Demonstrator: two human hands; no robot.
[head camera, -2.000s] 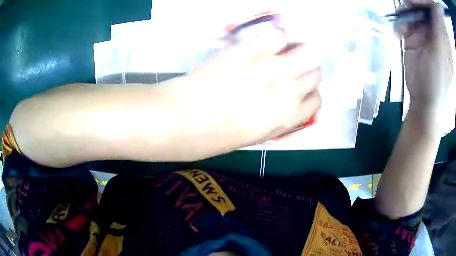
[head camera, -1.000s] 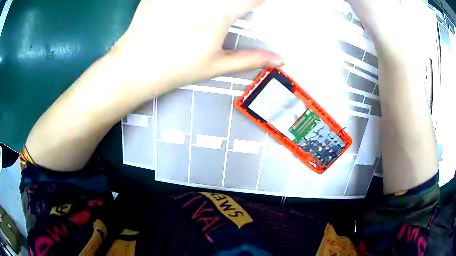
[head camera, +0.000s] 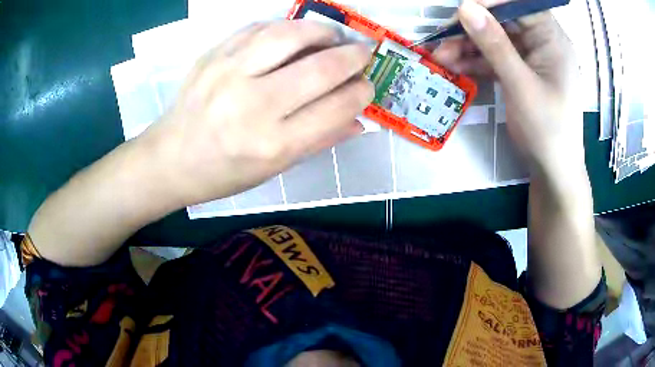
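An orange-red device housing (head camera: 456, 84) lies tilted on the sticker sheets, with a green circuit board (head camera: 388, 70) and a silvery component area (head camera: 425, 100) showing inside. My left hand (head camera: 273, 107) is over its upper left end, fingers curled at the housing's edge, hiding most of that end. My right hand (head camera: 513, 72) holds black tweezers (head camera: 503, 14), their tip at the housing's upper edge near the green board. The right fingers are beside the housing's right side.
White sticker sheets with grey rectangles (head camera: 309, 179) lie under the housing on the dark green bench top (head camera: 57, 93). More sheets (head camera: 635, 107) are stacked at the far right. My lap is below the bench edge.
The housing now lies higher in view, and my left hand has come down onto it. My right hand has come in beside it with the tweezers, which were out of sight one second ago.
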